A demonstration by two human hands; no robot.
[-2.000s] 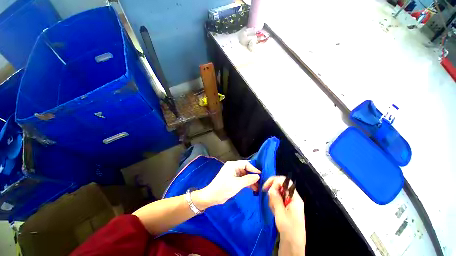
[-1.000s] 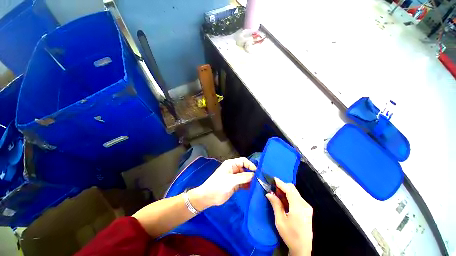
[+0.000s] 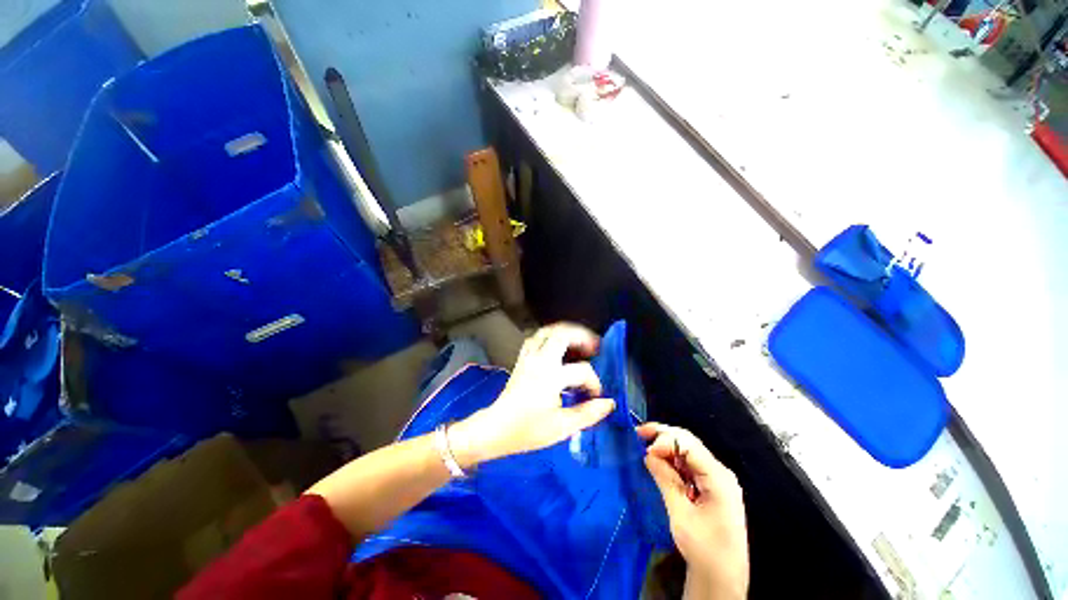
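Note:
A blue fabric pouch [image 3: 617,428] is held nearly edge-on over the blue apron [image 3: 550,510] on my lap. My left hand [image 3: 548,393] grips the pouch's upper left side between thumb and fingers. My right hand [image 3: 697,498] is at the pouch's right side, its fingertips near the edge, with the small thread snips [image 3: 683,469] held inside it. The snips are mostly hidden by the fingers. The pouch's lower part merges with the apron and its end is hard to make out.
The white bench [image 3: 691,223] runs along the right, with a plain blue pouch [image 3: 861,377] and another blue pouch [image 3: 925,322] with white marks on it. Tall blue bins [image 3: 176,252], a cardboard box [image 3: 164,516] and a wooden stand [image 3: 492,205] are at the left.
The pouch has turned from showing its flat face to nearly edge-on. My left hand has shifted up along it. My right hand has moved slightly right and down, with the snips now tucked in the fingers.

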